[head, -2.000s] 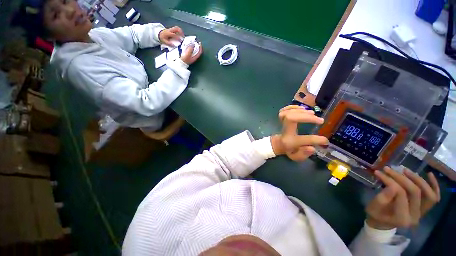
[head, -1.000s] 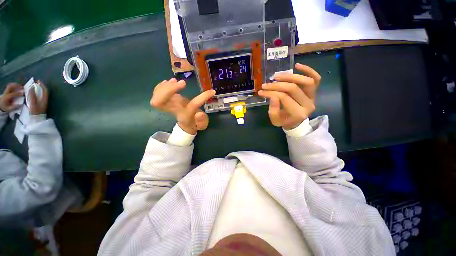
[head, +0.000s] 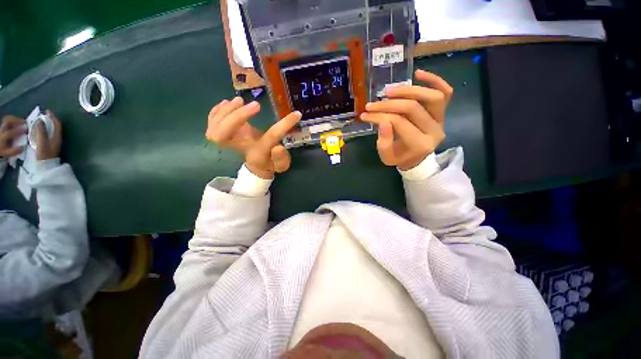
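Note:
The black display unit [head: 320, 90] shows lit blue-white digits and sits inside the orange frame [head: 359, 76] of the clear test fixture [head: 309, 35]. My left hand [head: 254, 136] has its index fingertip at the display's lower left corner, its other fingers spread. My right hand [head: 412, 123] is at the fixture's lower right, its index fingertip at the frame's lower right edge. Neither hand is closed around anything. A yellow connector [head: 332, 144] with a white tip sticks out at the fixture's front edge. A white label [head: 388, 55] is right of the display.
A coworker's hands [head: 46, 137] hold white pieces at the far left. A coiled white cable [head: 96, 93] lies on the green bench mat [head: 162, 119]. A black mat [head: 547, 116] lies on the right. A white-topped board [head: 478, 21] is behind the fixture.
The view has swung from the coworker's side to face the fixture. The display digits changed from 188-like segments to about 21 and 24. My right hand has moved up to the frame's lower right corner.

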